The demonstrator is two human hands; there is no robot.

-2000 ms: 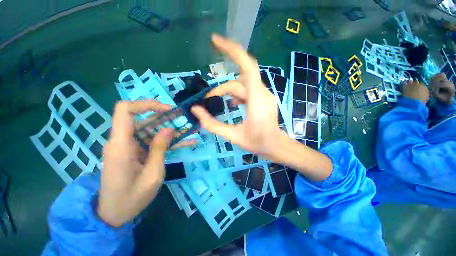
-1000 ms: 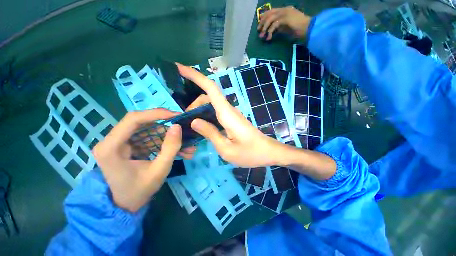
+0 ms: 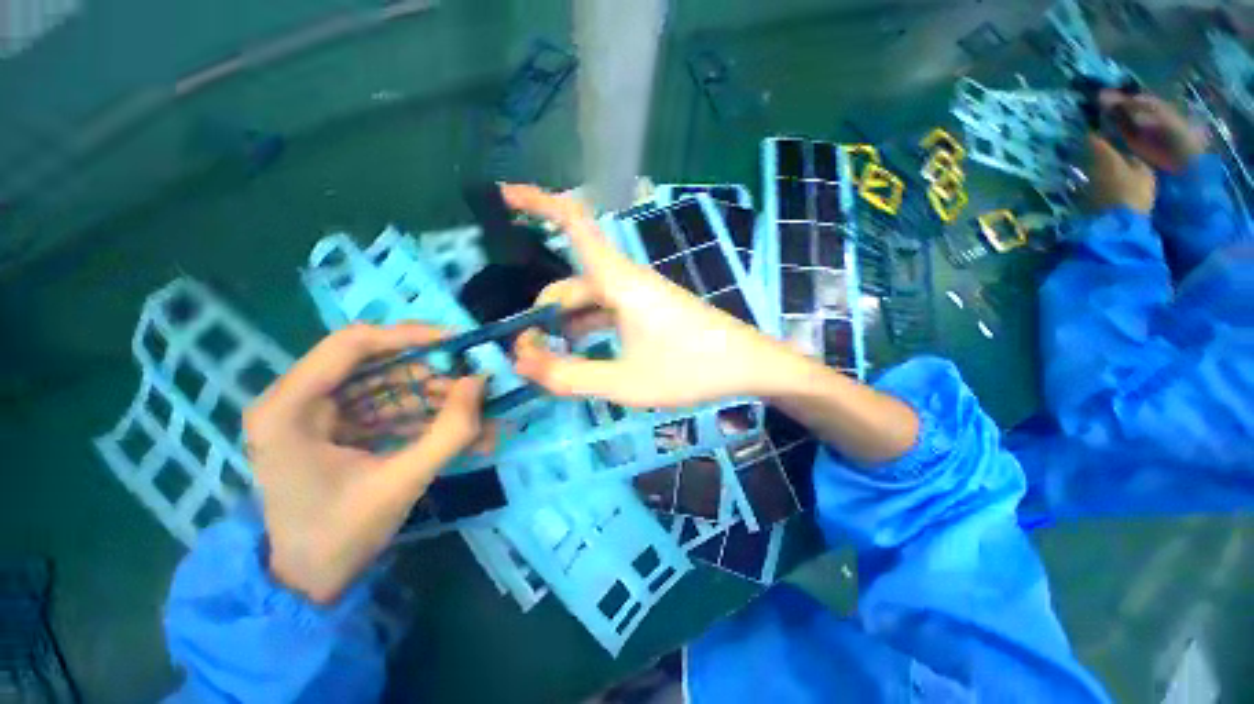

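My left hand (image 3: 330,447) holds a dark front housing (image 3: 374,413) by its key-grid end, with the thumb on the near side. The housing is tilted, and pale blue sheets show through its window. My right hand (image 3: 674,337) has thumb and bent fingers at the window end, the index finger stretched up. The fingertips are blurred and hide that end. Adhesive-backed sheets with black rectangles (image 3: 811,248) and emptied pale blue carrier sheets (image 3: 571,516) lie under and around the hands. A black heap (image 3: 512,292) lies behind the housing.
A grey post (image 3: 616,103) stands behind the sheets. An emptied carrier sheet (image 3: 193,360) lies at the left. Yellow frames (image 3: 880,187) and dark housings (image 3: 905,282) lie at the right. Another person's hands (image 3: 1125,172) and blue sleeves are at the far right.
The housing has tipped to a steeper angle, and its window now shows pale blue instead of black. The other person's arm has drawn back from behind the post to the right.
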